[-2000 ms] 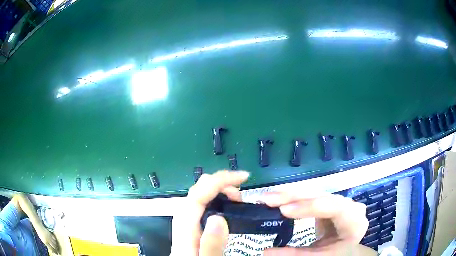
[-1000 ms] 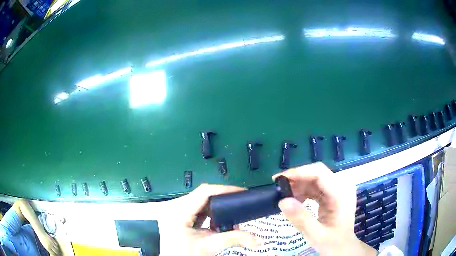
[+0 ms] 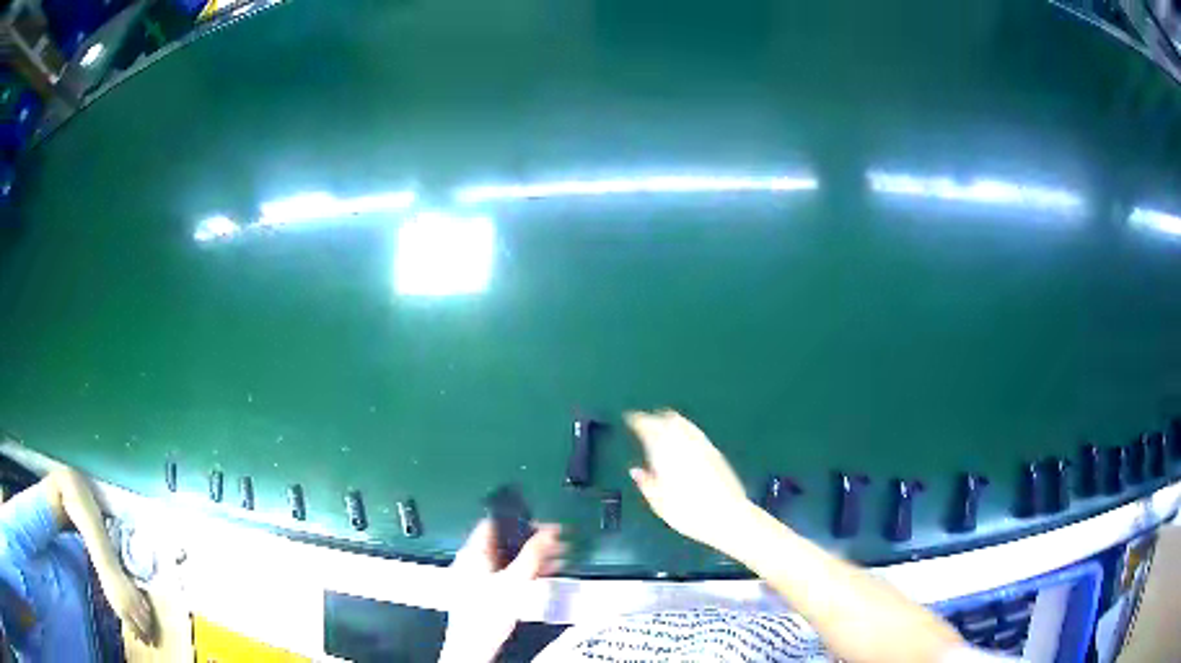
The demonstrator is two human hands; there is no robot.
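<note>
My left hand (image 3: 508,570) is at the belt's near edge, blurred, with its fingers at a dark blurred black part (image 3: 508,512); no lettering shows on it. My right hand (image 3: 680,473) reaches over the belt, fingers and thumb apart, with nothing visible in it; its underside is hidden. A black hooked part (image 3: 582,451) lies on the green belt just left of my right hand. A small black part (image 3: 610,510) lies below it, between my hands.
More hooked parts (image 3: 903,509) lie in a row to the right. Several small black parts (image 3: 355,509) lie to the left. The pale belt edge (image 3: 311,550) runs in front. A blue-rimmed tote (image 3: 1081,609) stands lower right. A person's arm (image 3: 101,550) shows lower left.
My hands have parted from the black housing held between them. The left moved forward to the belt edge; the right moved out over the belt. The view has shifted, showing the belt parts lower.
</note>
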